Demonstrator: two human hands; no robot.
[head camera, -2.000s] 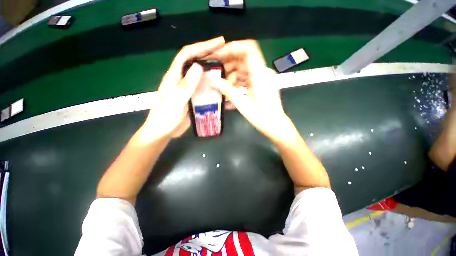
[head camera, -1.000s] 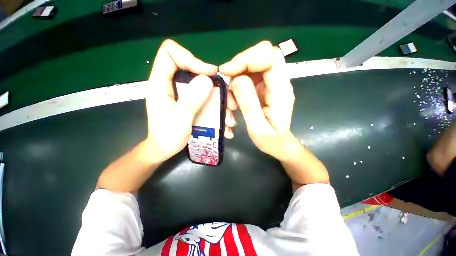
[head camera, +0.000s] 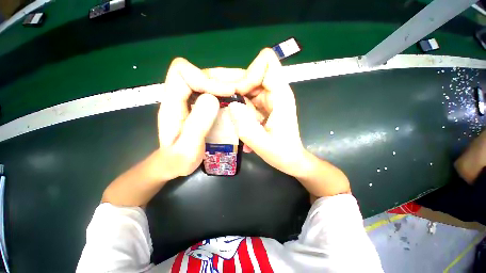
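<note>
A phone-shaped unit is held up above the dark green bench, with a black rim, pale face, blue band and pink-white patterned lower part. My left hand grips its left side, thumb on the upper face. My right hand grips its upper right side, thumb on the face near the top. The fingertips of both hands meet at the black top edge and cover most of it. Whether a small piece is between the fingertips cannot be told.
A green conveyor curves beyond a white edge strip, carrying several spaced units. A grey post stands at the right. White specks lie scattered on the bench near another person's arm. Thin strips lie far left.
The unit has straightened, and my right hand has moved left from beside its corner onto its face. The units on the conveyor have shifted left.
</note>
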